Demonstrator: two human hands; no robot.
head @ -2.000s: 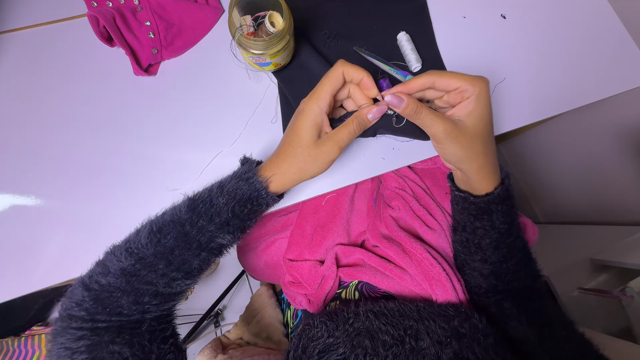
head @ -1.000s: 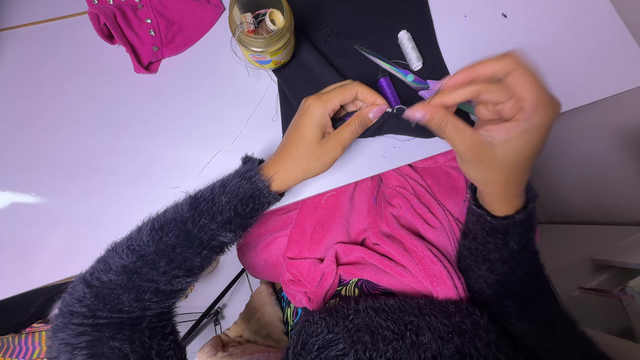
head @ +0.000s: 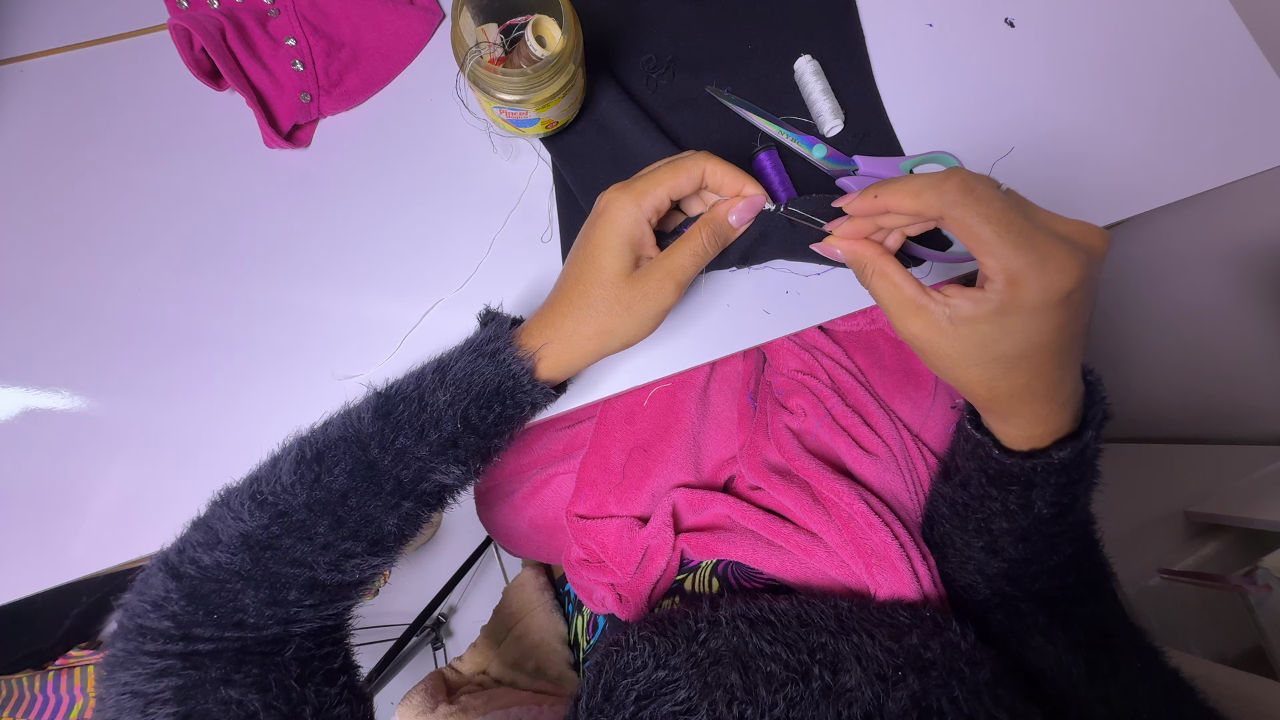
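Between thumb and fingers, my left hand [head: 660, 250] pinches the edge of a black fabric piece [head: 660, 60], beside a small white knot of thread. My right hand [head: 990, 270] holds a sewing needle [head: 803, 218] whose tip is at that knot, with a pale thread close to it. Just beyond my fingers stands a spool of purple thread [head: 773, 175]. Scissors with lilac handles [head: 800, 135] lie on the black fabric, partly behind my right hand. A spool of white thread [head: 819, 95] lies above them.
A glass jar [head: 525, 95] with spools and loose threads stands left of the black fabric. A magenta garment with metal snaps [head: 320, 50] lies at the back left of the white table [head: 200, 250]. Pink plush fabric [head: 720, 460] covers my lap at the table's edge.
My right hand was close to my left hand, then pulled away to the right, and is now back nearer the fabric with the needle. My left hand has stayed about in place.
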